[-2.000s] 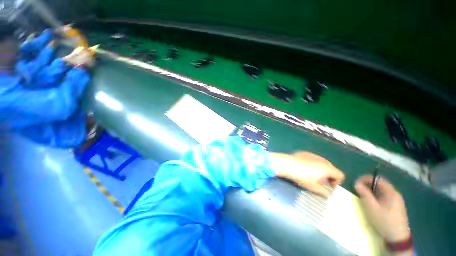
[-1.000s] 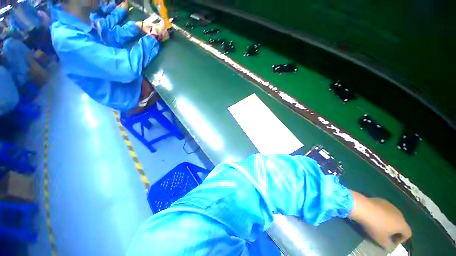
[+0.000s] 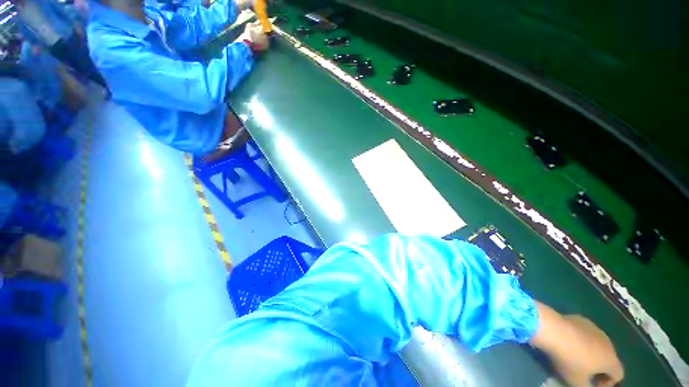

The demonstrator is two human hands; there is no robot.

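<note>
My left hand (image 3: 585,354) is at the lower right, fingers curled downward and blurred near the picture's edge. I cannot tell whether it holds anything. My right hand is out of the picture. A dark circuit board (image 3: 496,249) with pale spots lies on the bench just beyond my left sleeve, which covers part of its near side. A pale cream sheet (image 3: 408,190) lies flat on the bench to the left of the board, its near end beside my sleeve.
A chipped white-and-brown rail (image 3: 483,181) divides the bench from the green belt, which carries several dark boards (image 3: 594,217). A person in a blue smock (image 3: 170,75) works at the far left. A blue stool (image 3: 273,272) stands beside the bench.
The view has swung left along the bench. My right hand and the dark tool it held have left the picture, and the lined sheet under my hands no longer shows.
</note>
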